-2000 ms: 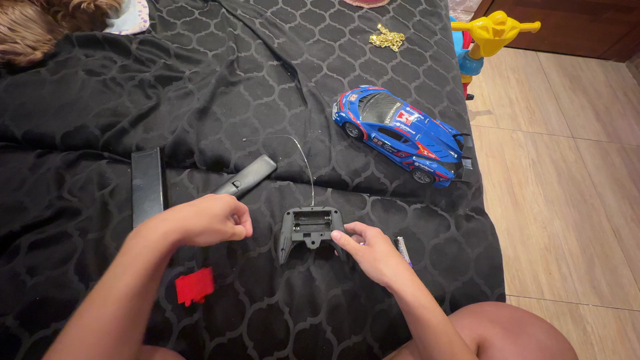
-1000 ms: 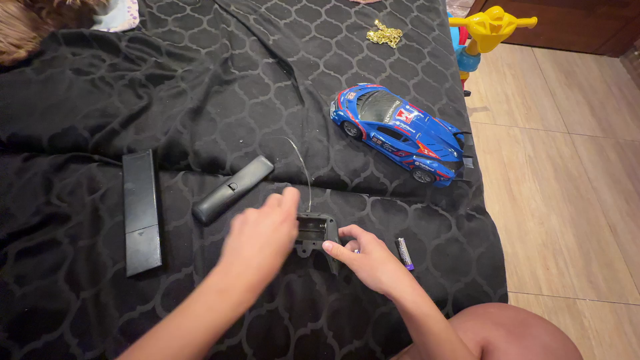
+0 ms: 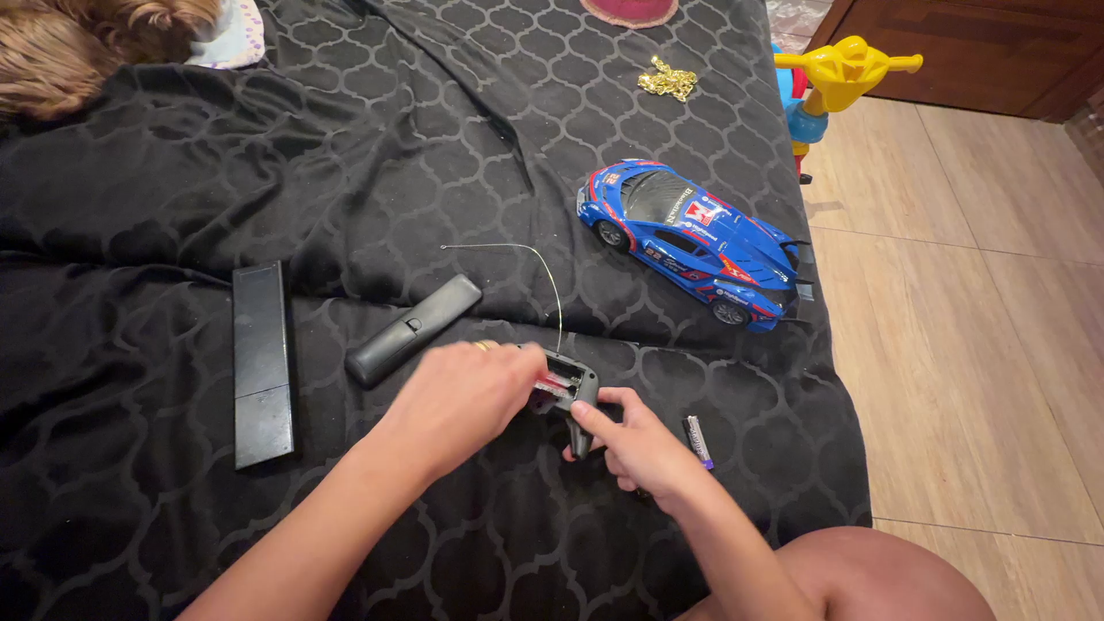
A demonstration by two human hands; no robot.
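Observation:
My right hand (image 3: 642, 444) grips the right side of a dark toy remote controller (image 3: 582, 431), whose battery compartment faces up uncovered. Over the controller's left side, my left hand (image 3: 474, 397) has its fingers at the compartment, at one end of a red-and-silver battery (image 3: 556, 382); whether they pinch it is hidden. A thin wire antenna (image 3: 552, 276) curves away from the controller's far edge. Just right of my right hand lies a loose battery (image 3: 699, 442) with a purple end. A blue toy race car (image 3: 694, 241) rests farther back at the right.
Two dark remote controls, one flat (image 3: 263, 366) and one rounded (image 3: 414, 332), lie at the left on the black patterned cloth (image 3: 388, 535). Gold chain (image 3: 668, 80) lies at the back. Brown fur (image 3: 60, 60) shows at the far left, a yellow toy handlebar (image 3: 849, 73) beyond the right edge.
My left hand has moved right, onto the controller. Two seconds ago a red object lay below the left hand; it no longer shows there. A red-and-silver battery now shows in the compartment.

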